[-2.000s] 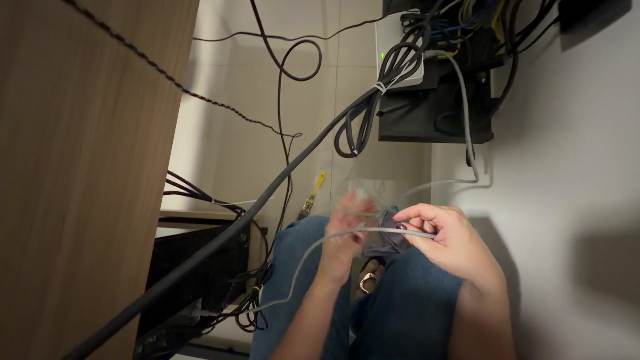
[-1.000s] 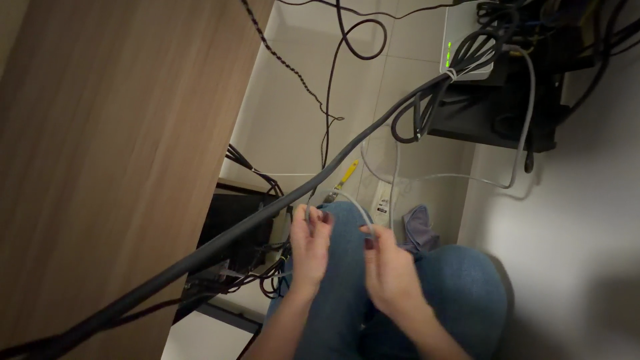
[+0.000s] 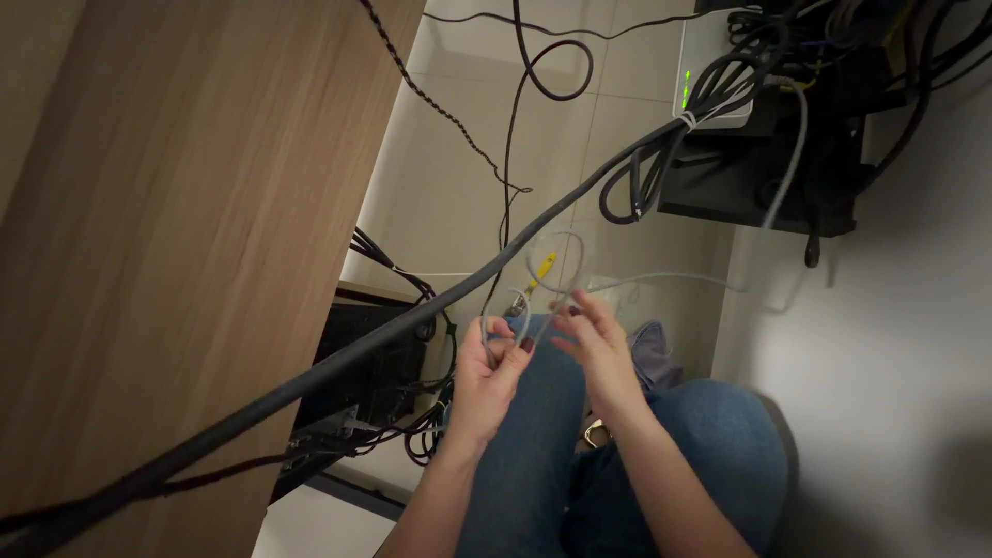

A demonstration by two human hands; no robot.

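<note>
My left hand (image 3: 492, 368) pinches a thin grey cable (image 3: 529, 310), which bends in a small loop above the fingers. Close by on the right is my right hand (image 3: 593, 337), its fingers spread and blurred; whether the cable touches them I cannot tell. A second, wider loop of the grey cable rises above both hands, and the cable runs right towards the wall. Its end in the left hand is hidden. Beyond the hands a yellow-handled tool (image 3: 546, 267) lies on the tiled floor.
A thick dark cable (image 3: 434, 306) crosses diagonally above the left hand. At the upper right, a white device with green lights (image 3: 713, 66) and bundled cables sit by a black shelf (image 3: 752, 190). A wooden panel (image 3: 178, 209) fills the left; black equipment (image 3: 368, 364) stands beneath it.
Two seconds ago the grey cable stretched between my hands; now it forms loops above them. My right hand's fingers have spread since one second ago.
</note>
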